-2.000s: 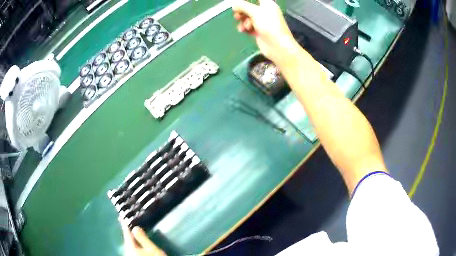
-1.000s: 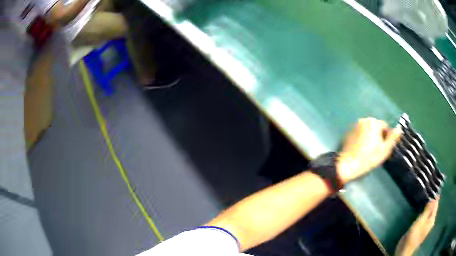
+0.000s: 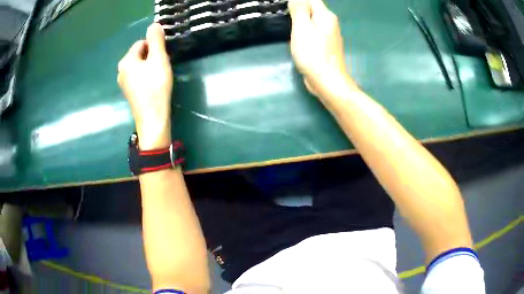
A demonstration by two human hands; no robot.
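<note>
A stack of bracket assemblies (image 3: 227, 24), a block of parallel black and silver strips, lies at the top of the picture, its far side cut off by the edge. My left hand (image 3: 148, 69) grips its left end, the thumb along the side. My right hand (image 3: 315, 43) grips its right end; its fingertips are partly cut off by the top edge. A strand of solder wire (image 3: 230, 123) lies on the green mat (image 3: 247, 138) between my forearms.
Dark tweezers (image 3: 434, 49) lie to the right. The tip cleaner (image 3: 459, 20) and a yellow sponge in a pale tray (image 3: 498, 68) are at the far right. The tan bench edge (image 3: 276, 162) runs below. A blue stool (image 3: 45, 238) stands on the floor at lower left.
The view has swung back over the bench, so the stack shows at top centre instead of right. Both hands are still at the stack, now at its opposite ends.
</note>
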